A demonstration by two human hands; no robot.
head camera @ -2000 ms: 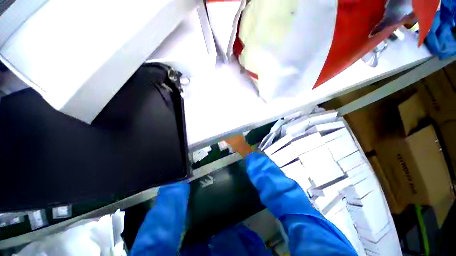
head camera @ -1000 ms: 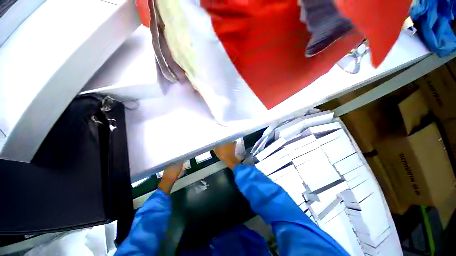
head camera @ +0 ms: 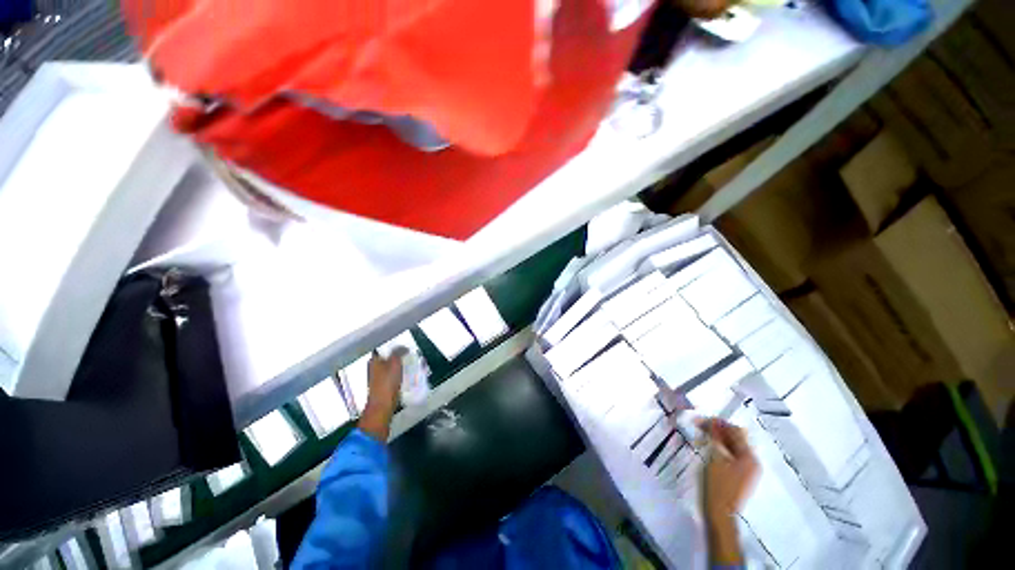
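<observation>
Small white boxes (head camera: 446, 332) lie spaced in a row on the dark-green belt (head camera: 534, 278). My left hand (head camera: 383, 392) is over the belt with its fingers on a white box (head camera: 414, 376), slightly blurred. My right hand (head camera: 729, 465) is over the large white bin (head camera: 907, 523), its fingertips pinched on a small white piece (head camera: 689, 428) that looks like a box edge; blur hides its full shape. Tight rows of white boxes (head camera: 671, 334) fill the bin, with dark gaps near my right fingers.
A white shelf (head camera: 334, 301) above the belt holds a red-and-white bag (head camera: 445, 189), an open white box (head camera: 78, 234) and a black panel (head camera: 111, 445). A dark-green ledge (head camera: 479, 445) lies before me. Crumpled white liner (head camera: 239, 551) is at lower left; brown cartons (head camera: 946, 290) are at right.
My right hand has moved from the belt to the right-hand bin. My left hand stays at the belt, now with a white box at its fingers. The view has shifted, showing more of the belt.
</observation>
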